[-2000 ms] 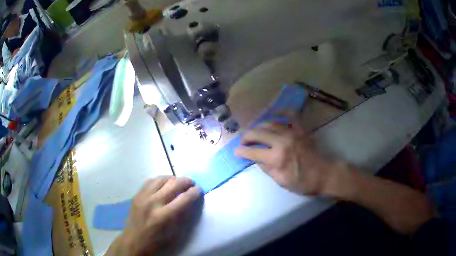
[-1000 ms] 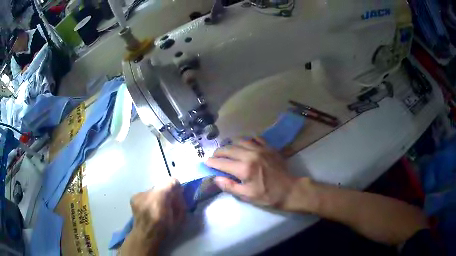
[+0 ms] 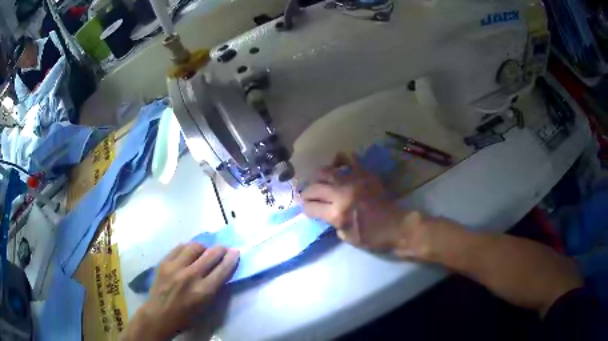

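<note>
A long light-blue garment panel (image 3: 283, 248) lies on the white table in front of the presser foot and needle (image 3: 268, 193), in bright light. My left hand (image 3: 193, 280) rests palm down on its left part, fingers together. My right hand (image 3: 353, 210) holds the panel's right part with bent fingers, just right of the needle; its fingertips are blurred, and some blue cloth (image 3: 379, 160) shows beyond it. No label can be made out. The cream sewing machine head (image 3: 360, 73) stands behind the hands.
Thread snips (image 3: 420, 148) with red handles lie on the machine bed at the right. Waiting blue pieces (image 3: 107, 193) drape at the left over brown board with yellow tape (image 3: 107, 286). A pale green-white strip (image 3: 167, 148) hangs beside the head. More cloth is heaped at the far left.
The panel, bunched between my hands a second ago, now lies spread flatter and wider. My left hand has opened out flat on it and moved slightly left. My right hand has shifted slightly right.
</note>
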